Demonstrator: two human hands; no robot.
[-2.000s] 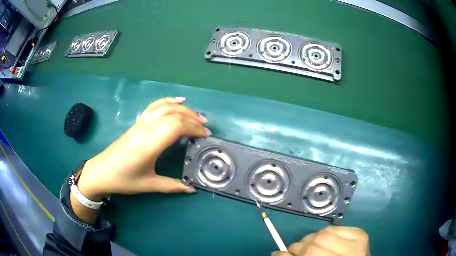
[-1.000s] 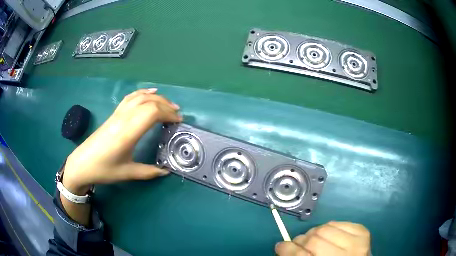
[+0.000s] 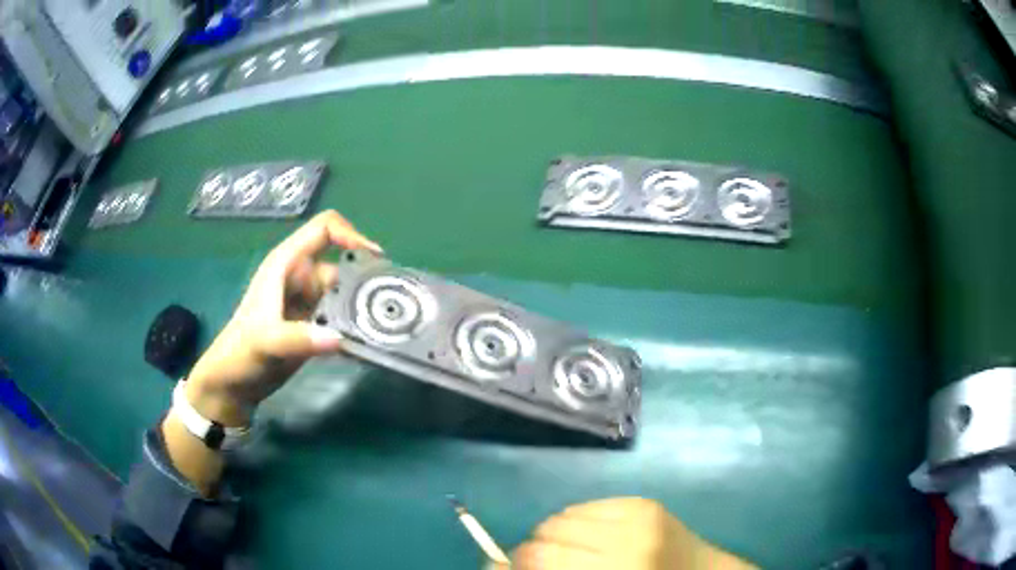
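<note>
My left hand [image 3: 262,323] grips the left end of a grey three-ring metal plate [image 3: 440,345]. The plate's left end is raised off the glossy green surface; its right end is low, and I cannot tell if it touches. My right hand [image 3: 624,537], partly cut off by the bottom edge, holds a thin pale pointed tool [image 3: 481,534] with a dark tip. The tip points up and left, apart from the plate.
Another three-ring plate [image 3: 668,200] lies on the green belt [image 3: 446,145] beyond, with more plates [image 3: 259,190] at the left. A black round pad [image 3: 173,340] lies at left. A metal end bracket [image 3: 975,418] stands at right beside white cloth [image 3: 986,507].
My left hand has lifted the plate's left end and tilted it. The tool tip has left the plate's edge and moved left with my right hand. The view has shifted, showing more at the top and right.
</note>
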